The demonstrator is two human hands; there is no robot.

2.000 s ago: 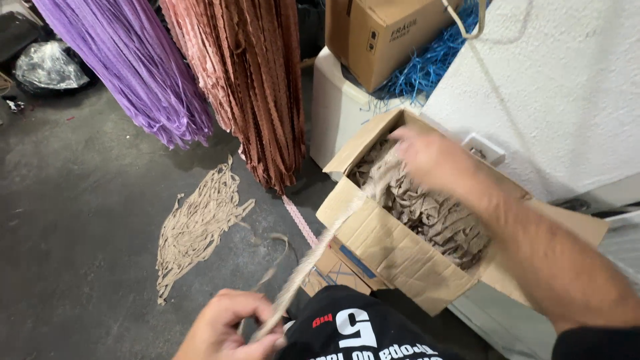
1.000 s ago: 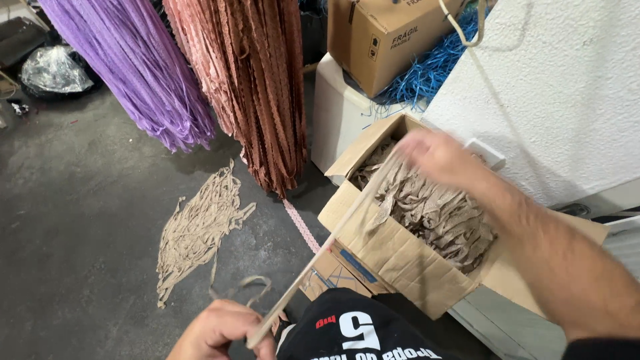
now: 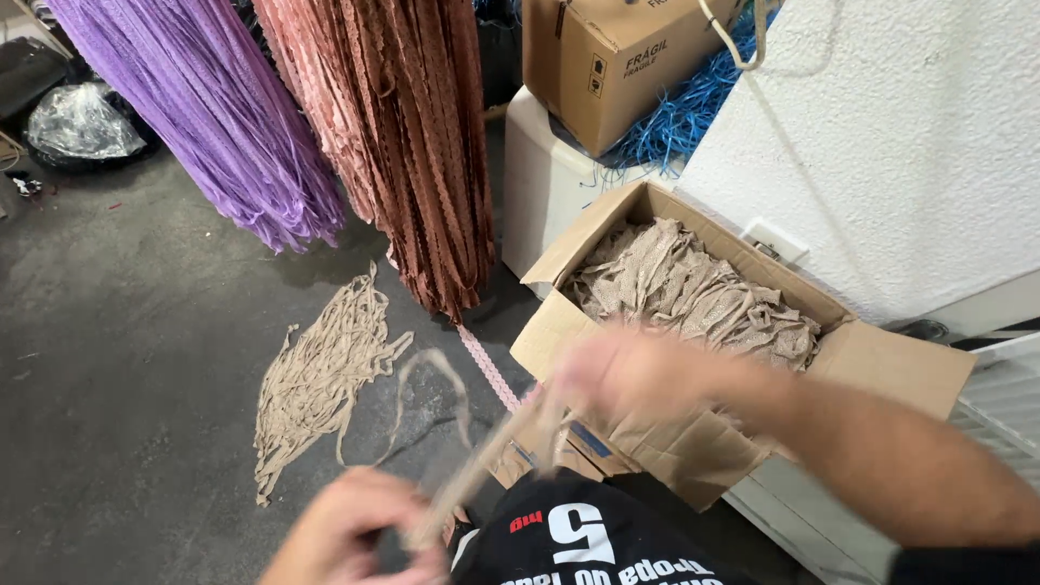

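A beige fabric strip (image 3: 479, 470) stretches, blurred, between my two hands above my lap. My left hand (image 3: 366, 520) is closed around its lower end at the bottom of the view. At the upper end my right hand (image 3: 626, 370) grips the strip in front of the open cardboard box. Crumpled beige fabric strips (image 3: 691, 284) fill that cardboard box (image 3: 561, 325). On the dark floor lies a loose, flat pile of beige strip (image 3: 325, 382), with a curving length (image 3: 398, 406) of it running toward my left hand.
Purple strips (image 3: 219, 122) and reddish-brown strips (image 3: 422, 162) hang in thick bundles beyond the pile. A closed cardboard box (image 3: 617, 73) sits beside blue shredded material (image 3: 682, 114). The white textured wall (image 3: 894, 162) borders the right side. A clear plastic bag (image 3: 81, 122) lies far left.
My right hand has moved from over the open box down toward my left hand, still with the strip. The strip between the hands now spans a shorter distance.
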